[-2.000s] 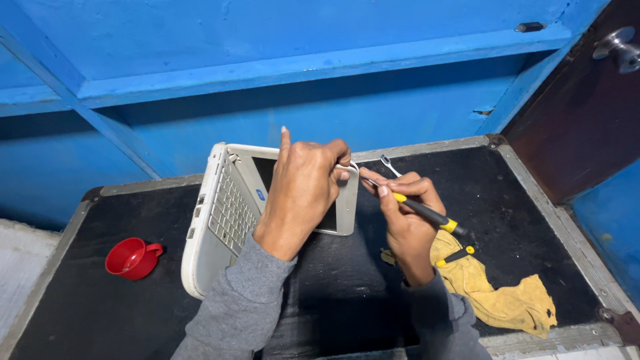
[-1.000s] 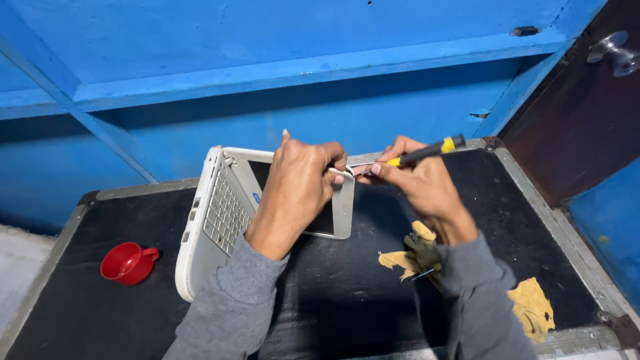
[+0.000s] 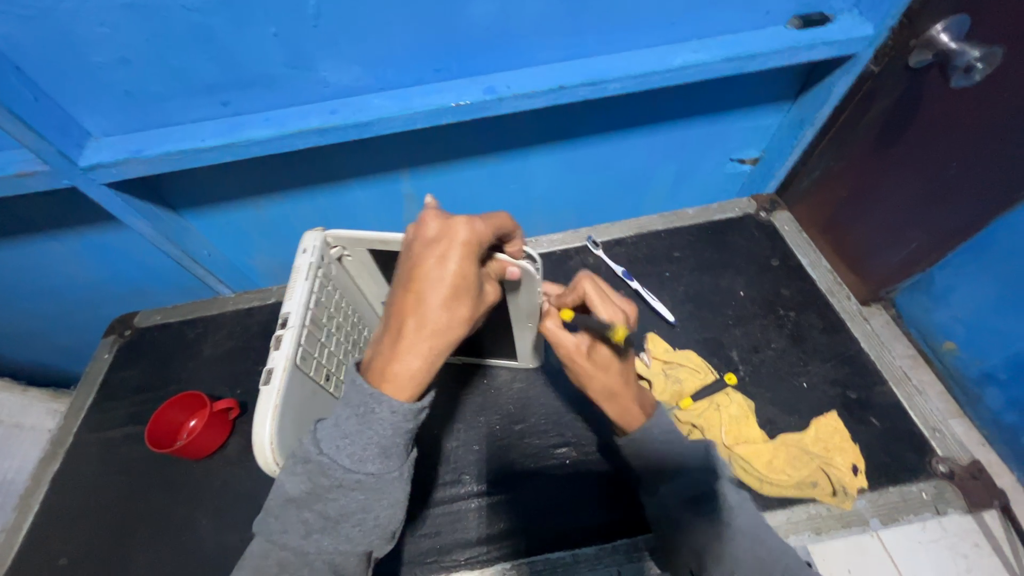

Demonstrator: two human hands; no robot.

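A white laptop [image 3: 276, 384] stands on its side edge, opened, with its keyboard [image 3: 332, 332] facing right. My left hand [image 3: 448, 288] pinches the bezel [image 3: 524, 312] of its screen at the upper corner, where the rim is parted from the lid. My right hand [image 3: 596, 344] grips a screwdriver [image 3: 596, 326] with a black and yellow handle, close against the outer edge of the bezel. The fingers hide the screwdriver's tip. Part of the dark screen [image 3: 492, 336] shows below my left hand.
A red cup [image 3: 188, 424] sits left of the laptop. On the right lie a toothbrush [image 3: 632, 280] and a yellow cloth [image 3: 744, 432] with a small black and yellow screwdriver [image 3: 708, 390] on it. A blue wall [image 3: 480, 160] rises behind the black tabletop [image 3: 512, 480].
My right hand has lowered along the bezel's edge, and the screwdriver's handle, which pointed up and right, now tilts down to the right. My left hand keeps its hold at the corner.
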